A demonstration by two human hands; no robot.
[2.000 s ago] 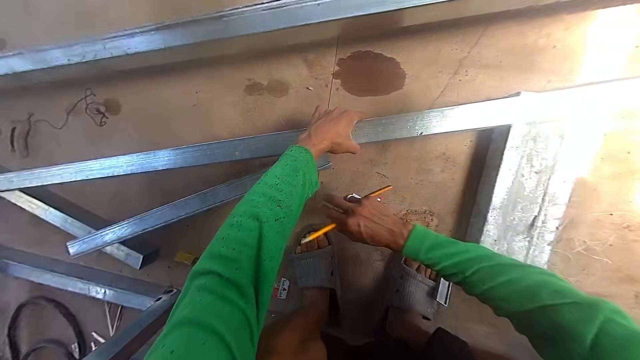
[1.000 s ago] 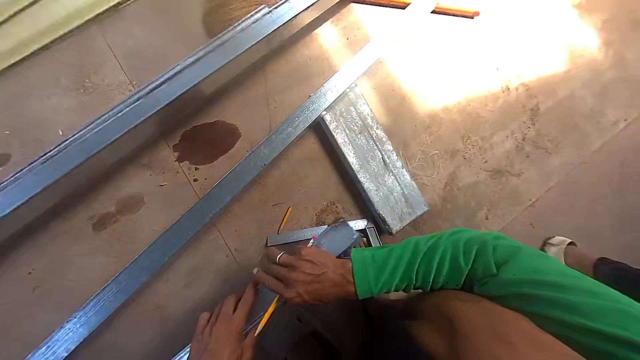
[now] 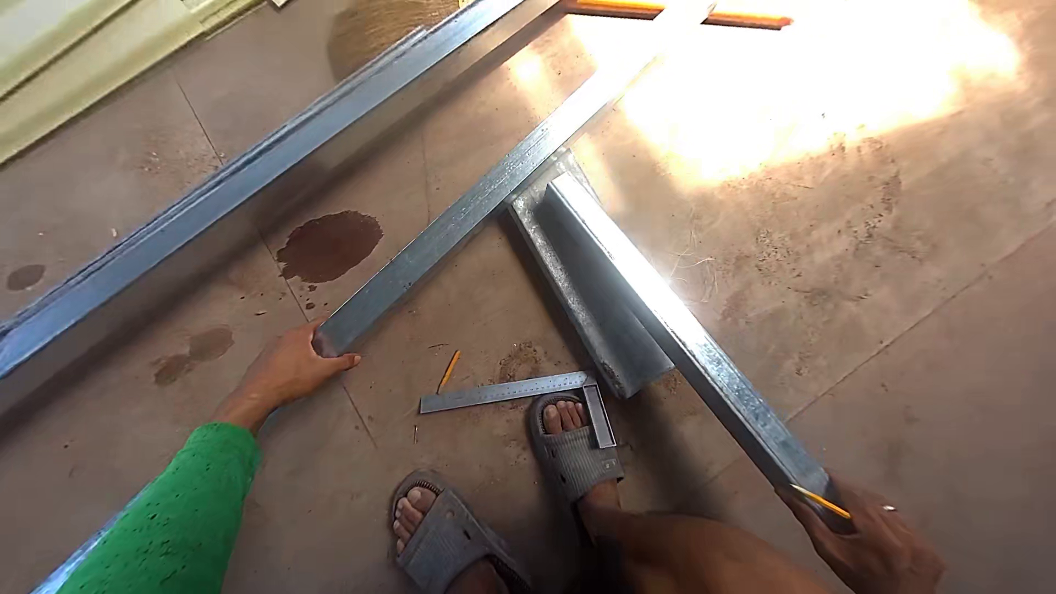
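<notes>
My left hand [image 3: 289, 370] grips the near end of a long galvanized steel tube [image 3: 462, 216], which slants up to the right into bright light. At the lower right, my right hand [image 3: 866, 536] is closed around the end of another steel tube [image 3: 693, 346], with a yellow pencil [image 3: 821, 501] held against it. That tube's far end lies over a short, wide steel piece [image 3: 569, 272]. A metal try square [image 3: 511, 391] rests on the floor between them, its stock by my sandal, and a short yellow pencil [image 3: 449, 371] lies beside its blade.
Long steel lengths [image 3: 247, 169] run diagonally along the upper left. Orange bars [image 3: 747, 20] lie at the top in glaring sunlight. Cream panels [image 3: 82, 58] stand at the upper left corner. My sandaled feet [image 3: 462, 532] are at the bottom. A dark wet stain [image 3: 330, 246] marks the floor.
My hands, close together near the square a second ago, are now far apart, each on a steel tube. The square lies free of my hands. The tube in my right hand now overlaps the wide piece.
</notes>
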